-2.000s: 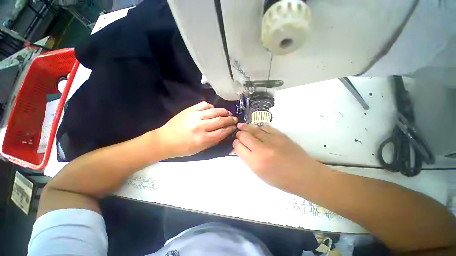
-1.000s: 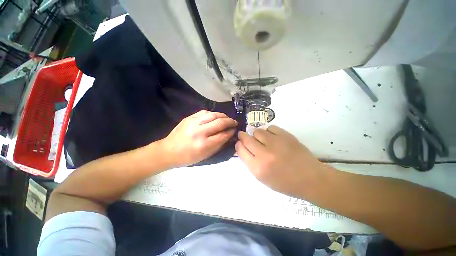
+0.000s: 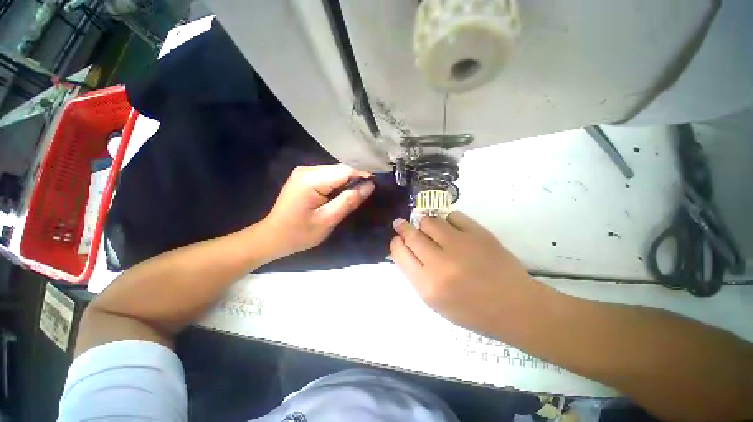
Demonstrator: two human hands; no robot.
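A large dark cloth (image 3: 206, 165) lies on the table left of the needle and runs under the head of the white sewing machine (image 3: 561, 58). The presser foot (image 3: 401, 171) stands on the cloth near its right edge. My left hand (image 3: 318, 206) pinches a bit of the cloth between thumb and fingers, left of the foot. My right hand (image 3: 450, 255) has its fingertips on the cloth's right edge, just in front of the foot and beside the small cream ribbed knob (image 3: 433, 201). What its fingertips grip is too small to tell.
A red slotted basket (image 3: 103, 189) with white items stands left of the cloth. Black-handled scissors (image 3: 702, 251) and a slim silver tool (image 3: 609, 152) lie on the white table (image 3: 528, 206) at the right. Pale scraps (image 3: 551, 407) show below the table's front edge.
My left hand has moved away from the right hand, left and slightly up, and its thumb and fingers now pinch the cloth there. My right hand has stayed almost in place.
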